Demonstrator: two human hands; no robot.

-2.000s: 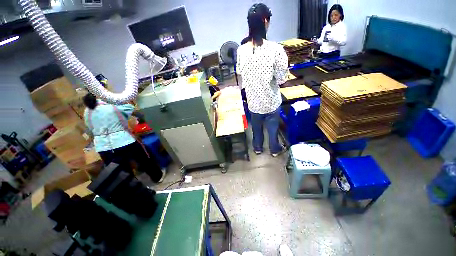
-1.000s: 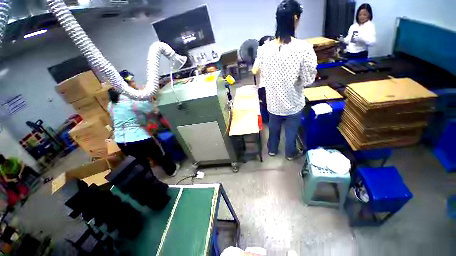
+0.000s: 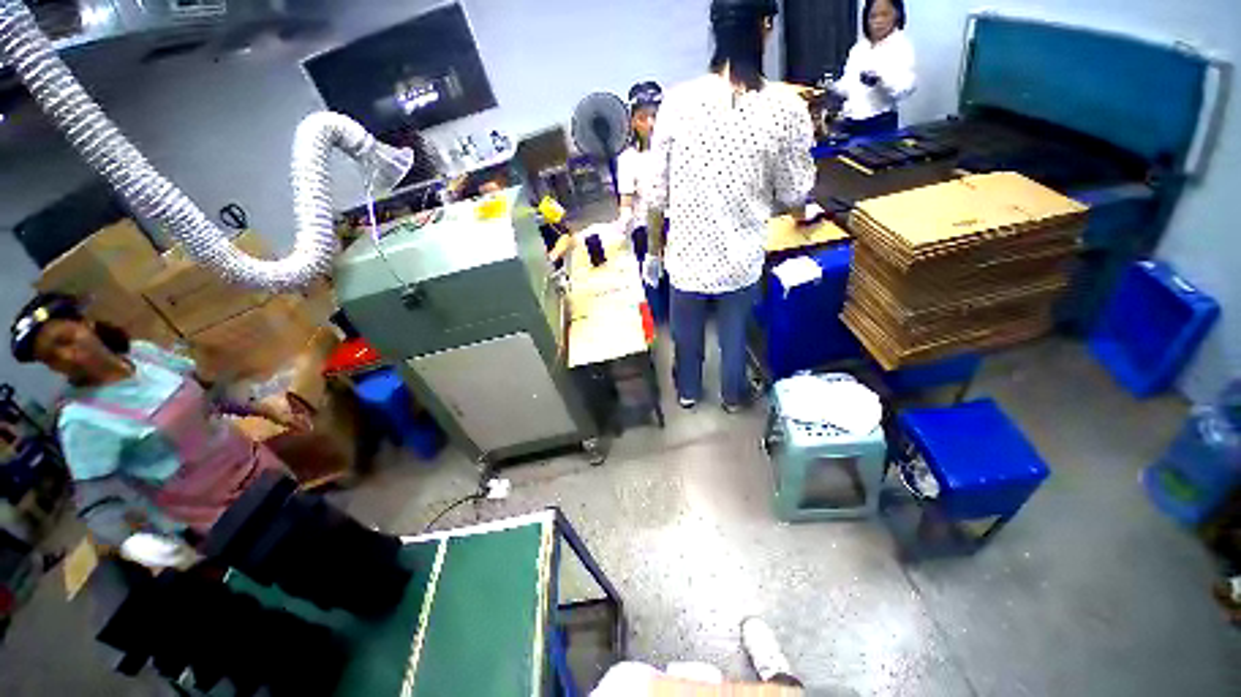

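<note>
Stacks of black stepped housings [image 3: 293,545] stand on the left part of the green bench top [image 3: 483,599], close together. Whitish rounded shapes [image 3: 647,678] are cut off by the bottom edge, with a tan patch beside them. They may be gloved hands, but the view does not show which hand, or whether they hold anything. Neither of my hands can be made out clearly. No hand of mine shows at the housings.
A person in a pink apron [image 3: 191,436] stands behind the housings. A grey-green cabinet [image 3: 449,313], a stool [image 3: 828,456], a blue crate [image 3: 969,460] and a cardboard stack [image 3: 960,272] stand beyond. Other people are near the conveyor. A light shoe [image 3: 765,651] shows low centre.
The view swung right, then back left. The aproned person, first turned away by the cartons, now faces the bench behind the housings. Another seated or low person now shows beside the fan.
</note>
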